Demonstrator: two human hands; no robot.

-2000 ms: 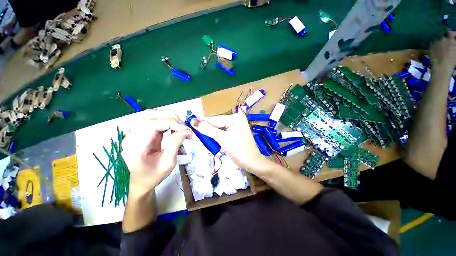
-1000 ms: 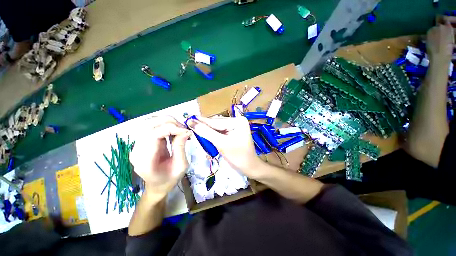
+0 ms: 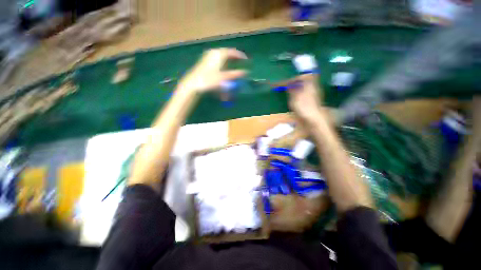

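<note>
The view is blurred. My left hand (image 3: 211, 71) is over the green conveyor belt (image 3: 153, 66), fingers apart, close to a blue battery pack (image 3: 229, 86) below its fingers. My right hand (image 3: 306, 100) is over the belt further right, with a blue battery pack (image 3: 286, 87) at its fingertips, seemingly gripped. A white-labelled pack (image 3: 305, 63) shows just beyond that hand. An open carton (image 3: 265, 224) holding white pieces (image 3: 227, 190) is near my lap. Several blue packs (image 3: 282, 176) are heaped to its right.
Thin green strips (image 3: 124, 174) lie on the white board (image 3: 100, 184) at left, partly behind my left arm. Green circuit boards (image 3: 395, 153) are heaped at right. A grey post (image 3: 390, 82) slants across the belt. Another person's forearm (image 3: 453, 195) is at far right.
Both hands have moved forward from above the carton to the belt and are now apart. The battery pack they held together has left the space above the carton. The camera view has shifted and blurred.
</note>
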